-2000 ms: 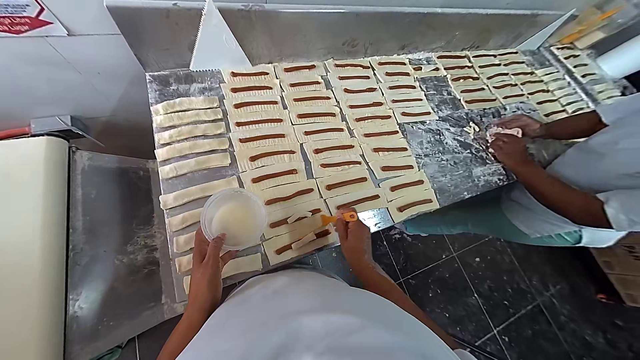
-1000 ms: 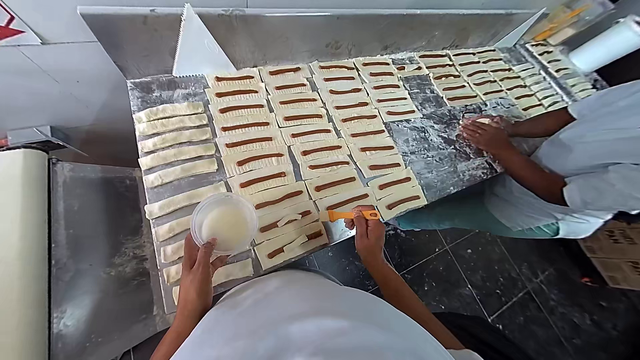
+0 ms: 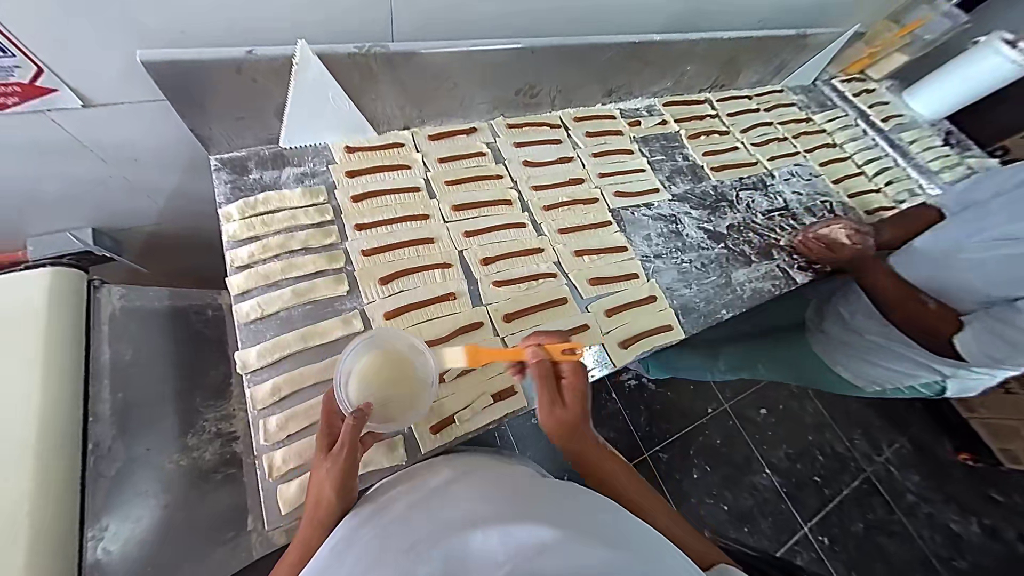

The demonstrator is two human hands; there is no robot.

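Note:
My left hand [image 3: 342, 444] holds a round clear plastic tub [image 3: 386, 379] with pale liquid in it, over the lower left of the metal worktable. In my right hand [image 3: 556, 388] is an orange-handled pastry brush [image 3: 512, 354], its pale bristles pointing left, close beside the tub's rim. Below and around the brush lie flat dough rectangles [image 3: 534, 310], each bearing a brown strip of filling. On the nearest rectangle [image 3: 470, 412] a loose scrap of dough lies across the filling. Folded dough strips [image 3: 299, 342] form a column at the left.
A co-worker's hands [image 3: 836, 242] press dough on the floured table [image 3: 704, 240] at right. A white toothed triangular scraper [image 3: 320, 104] leans on the metal backsplash [image 3: 480, 76]. A white roll [image 3: 964, 76] is at upper right. Left stands a sheeter-like machine with a pale belt [image 3: 40, 400].
My right hand has brought the brush left, from over the dough rectangles to beside the tub. The tub stays in my left hand. The co-worker's hands have shifted a little on the dough.

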